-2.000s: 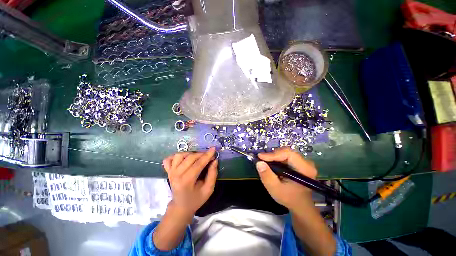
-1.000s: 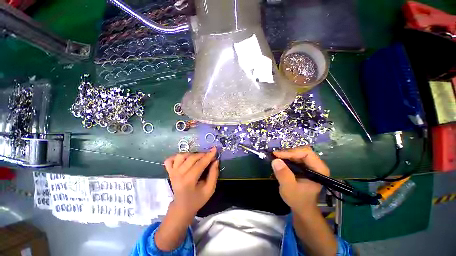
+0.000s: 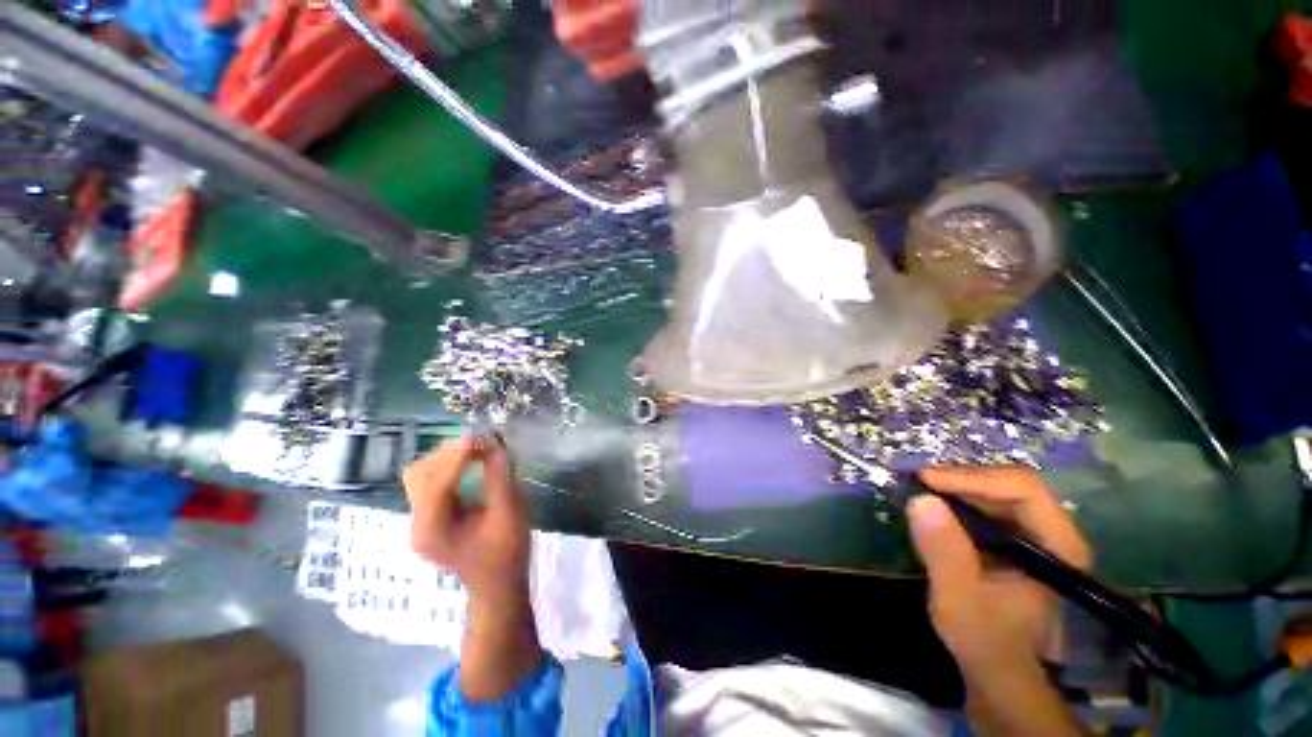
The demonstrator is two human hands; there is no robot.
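Note:
My right hand (image 3: 1000,576) holds the black soldering iron (image 3: 1072,583), its thin tip over the front left edge of the loose small components (image 3: 964,410). The components are heaped on the purple-blue mat (image 3: 748,458). My left hand (image 3: 472,511) is at the front of the shiny pile of ring parts (image 3: 497,372), thumb and fingers close together. Blur hides whether a part is between the fingertips. A few rings (image 3: 650,472) stand in a column left of the mat. A thin pale solder wire (image 3: 648,518) curves along the bench's front edge, its end away from my left hand.
The cloudy fume hood (image 3: 791,310) hangs over the mat. Right of it are a round tub (image 3: 986,248), tweezers (image 3: 1151,360) and a blue box (image 3: 1245,303). A grey metal wire holder (image 3: 338,454) and a bag of parts (image 3: 310,377) are at left. Printed sheets (image 3: 377,576) hang in front.
The view has turned left. My left hand has left the mat's front edge and moved left to the ring pile. The wire end now lies loose. My right hand still holds the iron at the components.

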